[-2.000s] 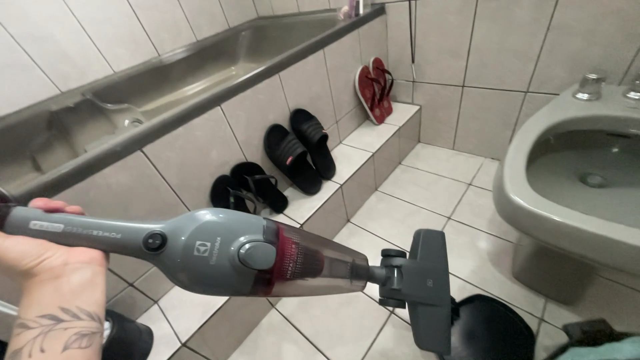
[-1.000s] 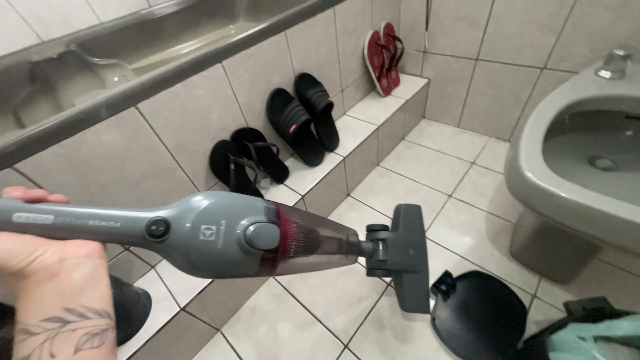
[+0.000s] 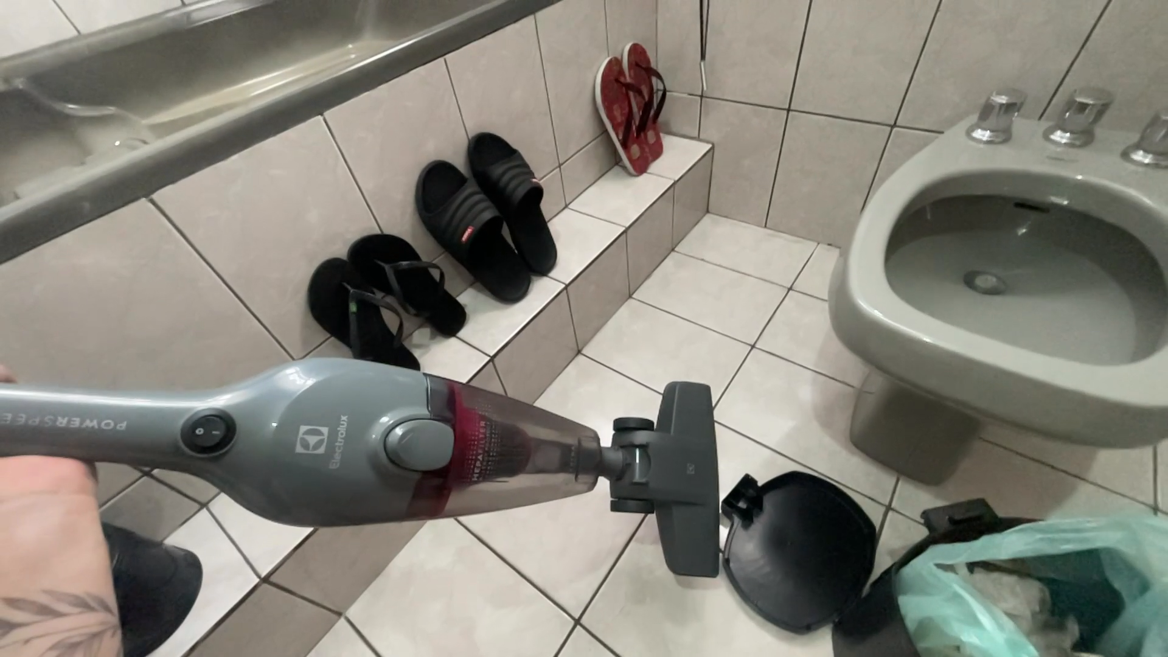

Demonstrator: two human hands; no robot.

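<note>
A grey Electrolux handheld vacuum cleaner lies across the left and middle of the view, its handle running off the left edge. My left hand is closed around that handle, mostly cut off by the frame, with the tattooed forearm below. The clear dust container tapers to a dark grey floor nozzle, which is held up over the tiles. Just right of the nozzle, a black bin lid is on the floor, beside a black bin with a green plastic bag in it. My right hand is out of view.
Black flip-flops, black slides and red flip-flops lean against the tiled wall on a low step. Above is a bathtub rim. A grey bidet stands at right. A black shoe shows at lower left.
The view has shifted, bringing the bin and its green bag more into sight at lower right. The vacuum cleaner stays in my left hand, with its nozzle off the floor.
</note>
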